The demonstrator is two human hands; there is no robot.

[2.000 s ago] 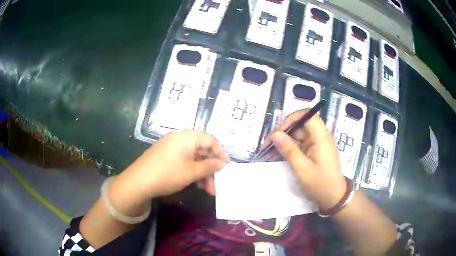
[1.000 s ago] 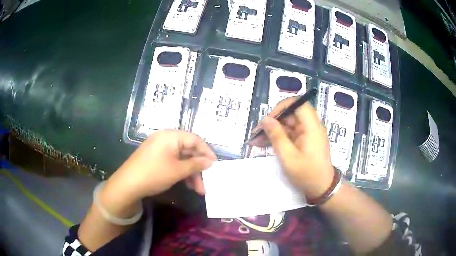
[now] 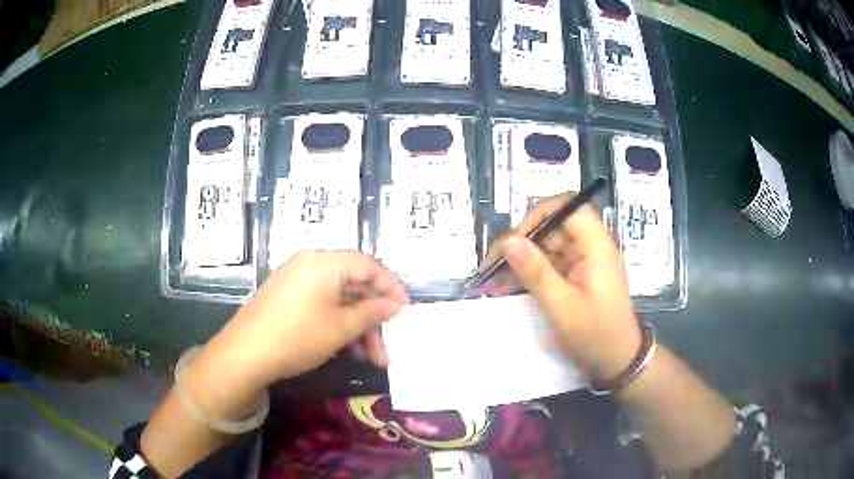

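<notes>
My left hand (image 3: 323,304) pinches the upper left corner of a white label sheet (image 3: 478,355) between thumb and fingers. My right hand (image 3: 581,295) holds black tweezers (image 3: 559,215) like a pen, tip pointing down-left near the sheet's top edge. The right hand covers part of the sheet's right side. No small sticker can be made out at the tip. Beyond the hands lies a clear blister tray (image 3: 375,101) with two rows of white carded packs (image 3: 426,201), each near-row pack with a dark oval hole.
A small curled white sheet with dark dots (image 3: 772,192) lies on the dark green bench (image 3: 94,168) right of the tray. A pale round-edged object (image 3: 843,168) is at the far right edge. A brown board edge (image 3: 89,17) shows at the upper left.
The view has turned, so the tray now appears more level and farther left. The hands keep nearly the same grip on the sheet and tweezers.
</notes>
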